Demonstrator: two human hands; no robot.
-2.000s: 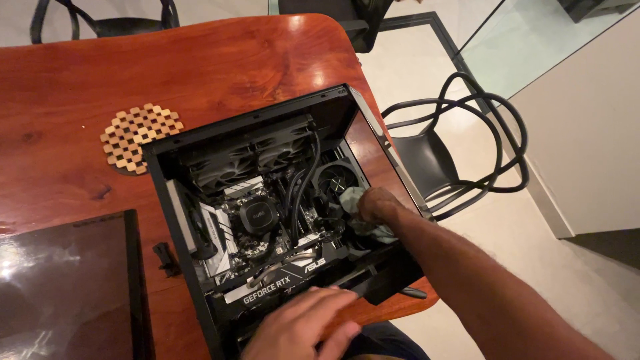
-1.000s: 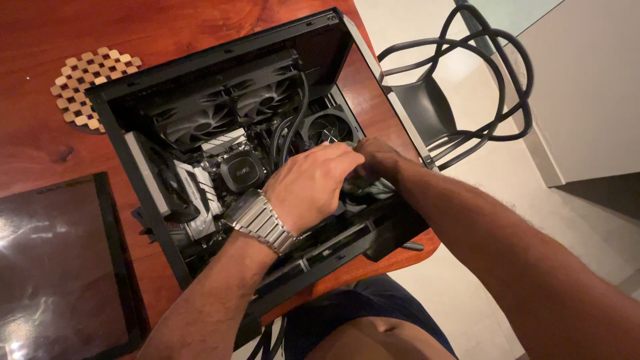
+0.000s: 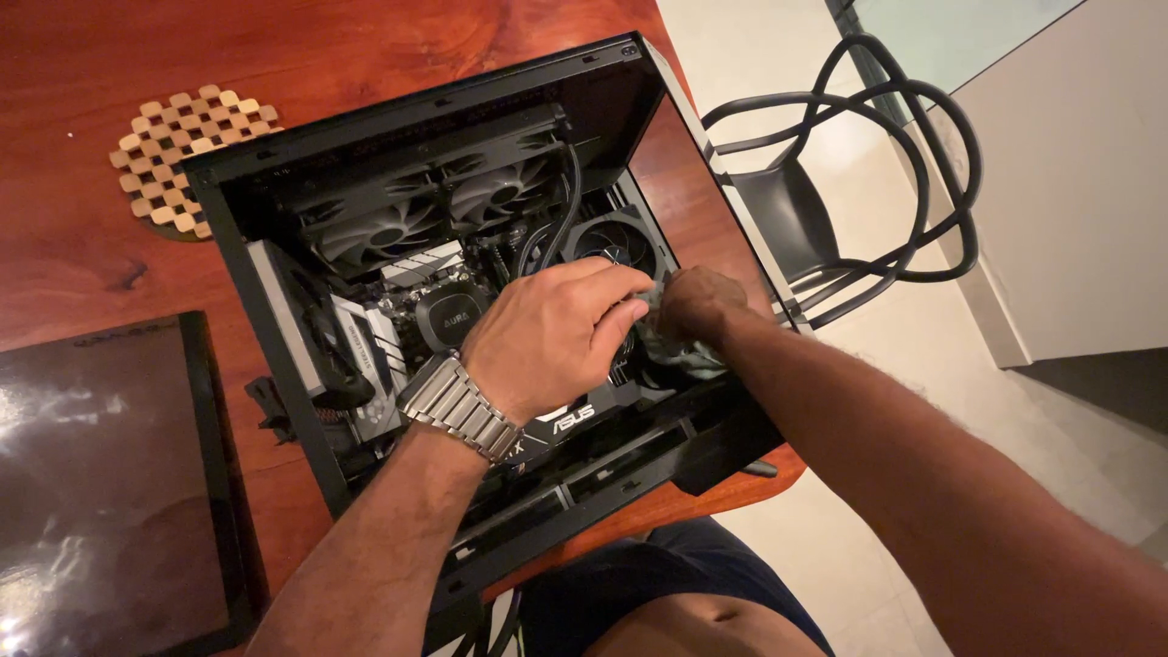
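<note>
An open black computer case point(image 3: 420, 108) lies on a wooden table, its inside facing up. My right hand point(image 3: 698, 306) is closed on a pale greenish cloth point(image 3: 693, 359) inside the case, near the side fan point(image 3: 616, 242). Beside it, my left hand point(image 3: 566, 328) reaches over the parts, thumb and index finger close to the cloth's edge; whether they pinch it I cannot tell. A metal watch band point(image 3: 464, 409) is on the left wrist. The round cooler block point(image 3: 449, 315) shows left of that hand, and the ASUS graphics card point(image 3: 573, 420) lies partly hidden beneath it.
A dark glass panel point(image 3: 109, 484) lies on the table at the left. A wooden checkered trivet point(image 3: 187, 151) is beyond the case's upper left corner. A black chair point(image 3: 789, 219) stands past the table's right edge. Cables point(image 3: 484, 630) hang near the front.
My left hand has moved from the case's near edge to beside my right hand, over the inside. The right hand stays inside the case with the cloth.
</note>
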